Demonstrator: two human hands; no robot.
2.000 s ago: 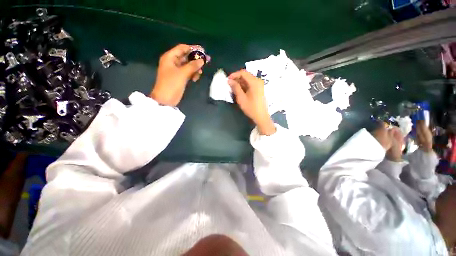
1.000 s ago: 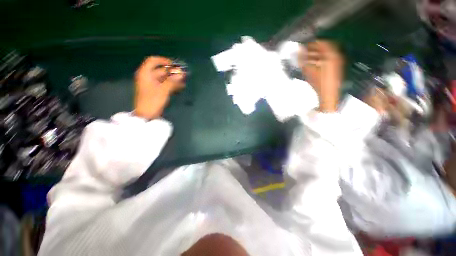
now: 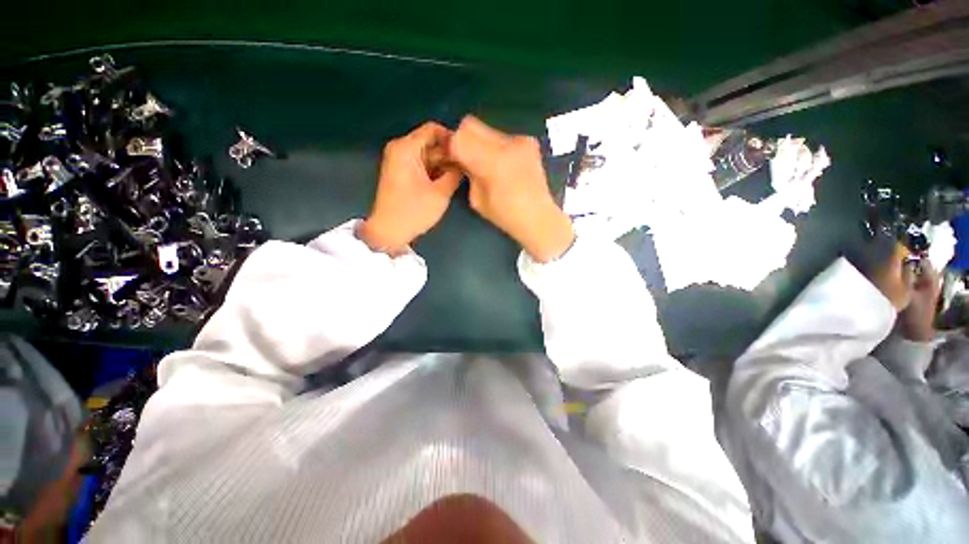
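Observation:
My left hand (image 3: 412, 189) and my right hand (image 3: 508, 179) meet over the dark green bench in front of me. Their fingertips touch, with fingers curled. The metal assembly seen in my left hand in the earlier frames is hidden between the fingers now. Whether my right hand holds a wipe cannot be seen. A loose pile of white wipes (image 3: 680, 207) lies to the right, with a dark piece (image 3: 577, 159) at its left edge. A heap of black and silver assemblies (image 3: 117, 202) lies at left, and a single assembly (image 3: 247, 149) lies just right of it.
A clear ribbed bottle (image 3: 741, 159) lies behind the wipes, near the foot of the metal post (image 3: 839, 66). A neighbour's sleeve (image 3: 818, 319) and hands (image 3: 912, 285) are at right, by more small parts. Part of another person (image 3: 37, 414) shows at lower left.
My right hand went right to the wipes and has come back to meet my left hand. The small white wipe in my right hand earlier is no longer seen there. The view has shifted.

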